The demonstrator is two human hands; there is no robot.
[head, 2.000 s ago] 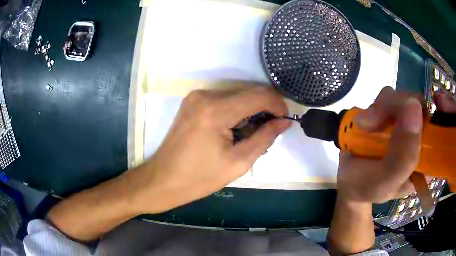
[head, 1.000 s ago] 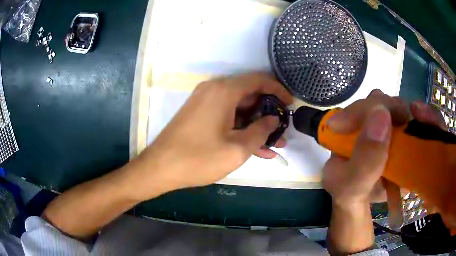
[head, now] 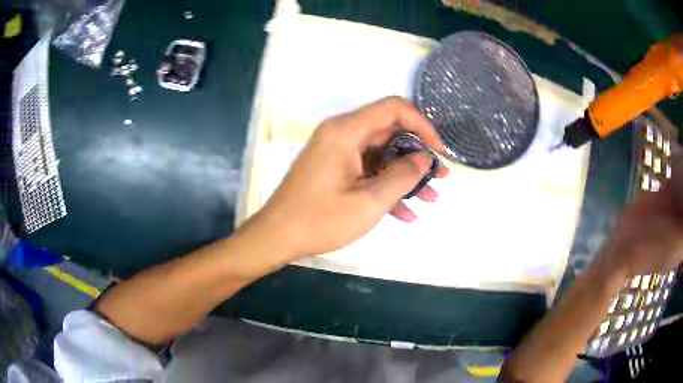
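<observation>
My left hand [head: 344, 179] is over the white work sheet [head: 479, 232] and grips a small dark watch case [head: 411, 146] between thumb and fingers; the fingers cover part of it. The orange electric screwdriver [head: 636, 88] is at the upper right, its black nose and thin bit pointing down-left, its rear cut off by the edge. My right hand [head: 651, 224] is blurred at the right edge, below the screwdriver and apart from its visible part; its fingers are unclear. The round perforated screw tray [head: 477, 101] lies on the sheet, right of my left hand.
A second case unit [head: 182, 65] lies on the green mat at upper left, with small loose parts [head: 126, 67] beside it. A zip bag [head: 88, 30] and a perforated parts tray [head: 36, 142] are farther left. A component tray [head: 636, 310] is at the right, partly behind my right arm.
The screwdriver has moved away from the case to the upper right, and my right hand has come off its visible body toward the right edge. My left hand still holds the case, now turned.
</observation>
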